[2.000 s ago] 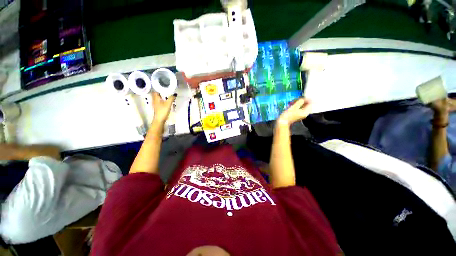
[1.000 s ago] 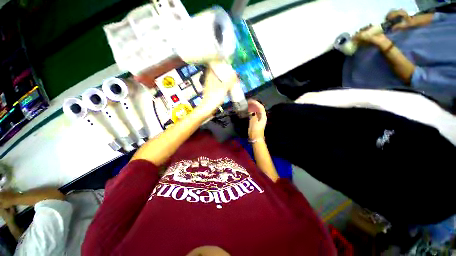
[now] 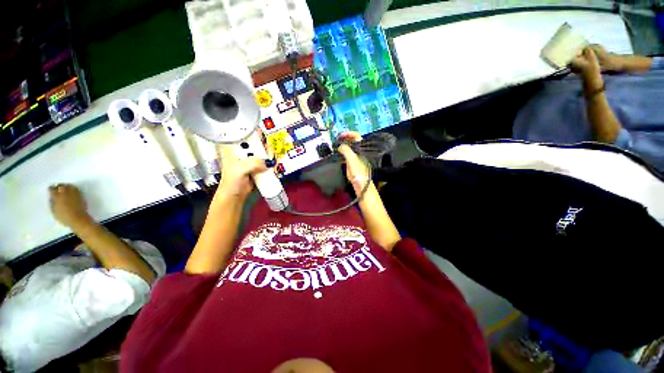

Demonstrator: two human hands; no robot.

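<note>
My left hand (image 3: pixel 239 171) is closed around the handle of a white hair dryer (image 3: pixel 218 105), its round outlet facing up towards me. A dark power cord (image 3: pixel 320 213) runs from the handle's end to my right hand. My right hand (image 3: pixel 352 155) holds the cord at its bundled part, beside the electrical tester; the plug is hidden or too small to tell. The tester (image 3: pixel 298 134) is pale, with blue displays, red switches and yellow round labels. Thin black wires lie around its right side.
More white dryers (image 3: pixel 156 105) lie side by side on the white bench at left. A white moulded tray (image 3: pixel 251 29) is behind the tester, a blue-green sheet (image 3: pixel 360 73) right of it. A dark display panel (image 3: pixel 62 95) is far left. People sit or stand on both sides, a hand (image 3: pixel 69 205) on the bench at left.
The dryer has moved left and down from over the tester, its outlet now facing up. My right hand has moved up to the tester's right edge and now holds the cord.
</note>
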